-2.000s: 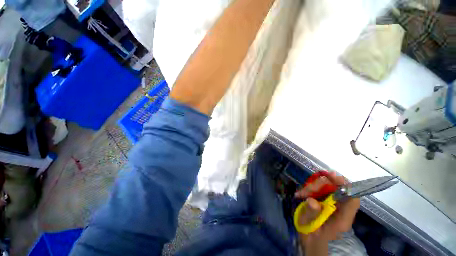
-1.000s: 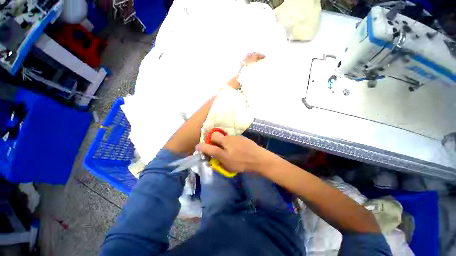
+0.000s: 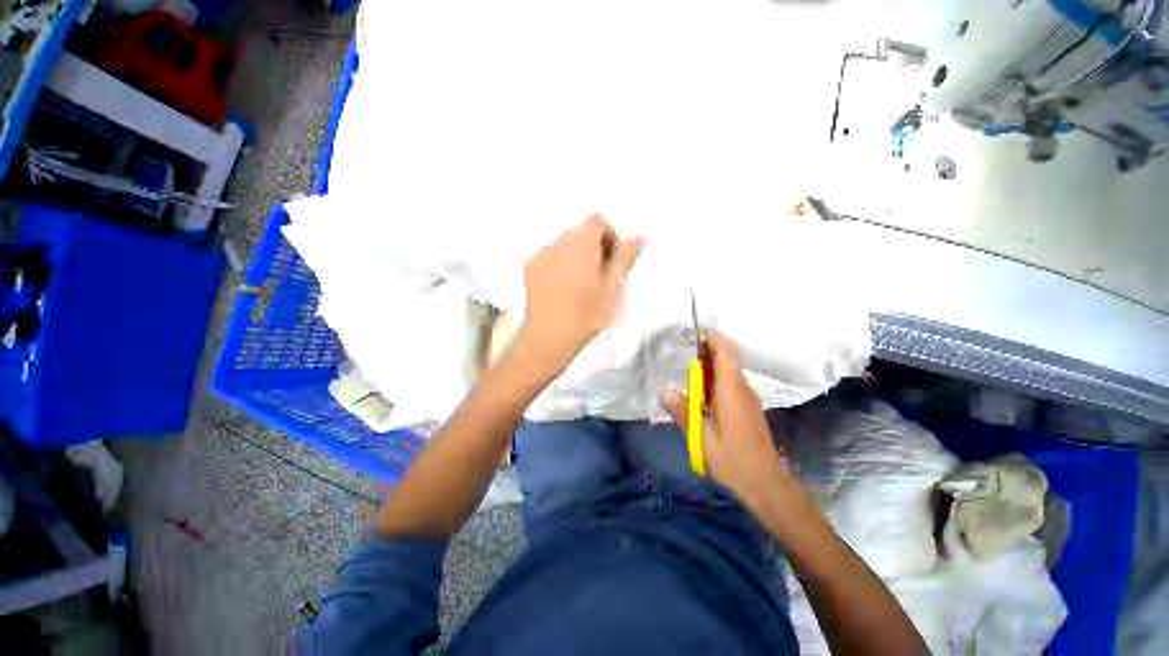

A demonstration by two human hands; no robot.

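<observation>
The white padded lining piece (image 3: 513, 141) is spread over the table edge and my lap, strongly overexposed, with its lower edge hanging over my thighs. My left hand (image 3: 572, 292) is on the piece at the middle, its fingers closed as if pinching the cloth. My right hand (image 3: 728, 417) holds the scissors (image 3: 697, 413) by the yellow handle, seen edge-on, with the blades pointing up over the cloth. Whether the blades touch the cloth cannot be told.
The white sewing machine (image 3: 1051, 77) stands at the upper right, with a ruler strip (image 3: 1013, 365) along the table edge. A perforated blue basket (image 3: 276, 346) is at the left knee. A solid blue bin (image 3: 1096, 551) with white and cream bundles is at lower right. Another blue box (image 3: 116, 333) stands at far left.
The white piece now spreads lower across my lap. My left hand has come down and nearer. My right hand has moved right, away from my left arm, and the scissors now point up rather than left.
</observation>
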